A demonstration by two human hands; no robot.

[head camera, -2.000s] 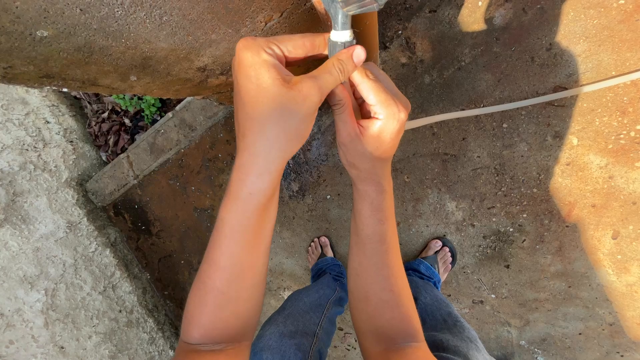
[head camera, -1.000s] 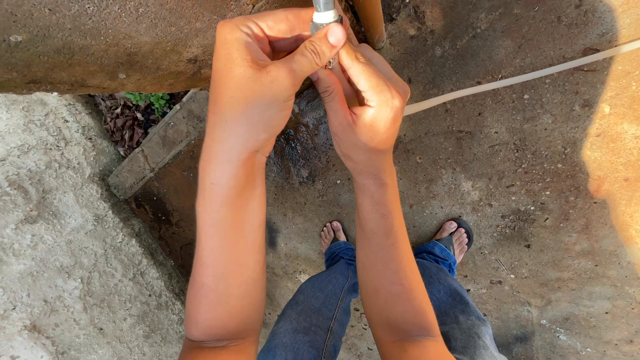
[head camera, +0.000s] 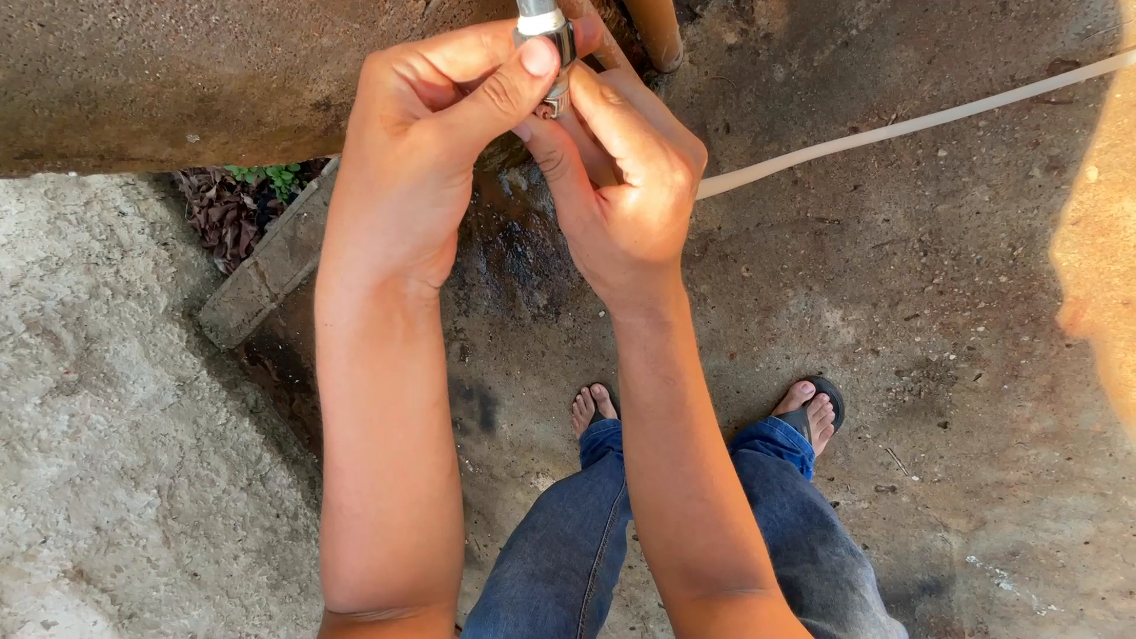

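Observation:
At the top middle of the head view a metal tap spout (head camera: 537,7) points down, with a white band of what looks like thread tape (head camera: 540,24) around it. Under the band is a dark, shiny metal fitting (head camera: 561,43), pinched between the thumb and fingers of my left hand (head camera: 426,133). My right hand (head camera: 630,169) has its thumb and forefinger at the lower end of the fitting, where a small metal part (head camera: 556,99) shows. The fingers hide part of both pieces.
A pale hose (head camera: 887,131) runs over the concrete floor to the right. An orange-brown pipe (head camera: 655,31) stands behind my right hand. A concrete ledge (head camera: 160,80) fills the upper left, above a narrow slab (head camera: 266,266) and dry leaves (head camera: 222,213). My sandalled feet are below.
The view has shifted somewhat. Both hands stay at the fitting. My right thumb and fingertips are lower along it than two seconds ago, and its lower end now shows between the hands.

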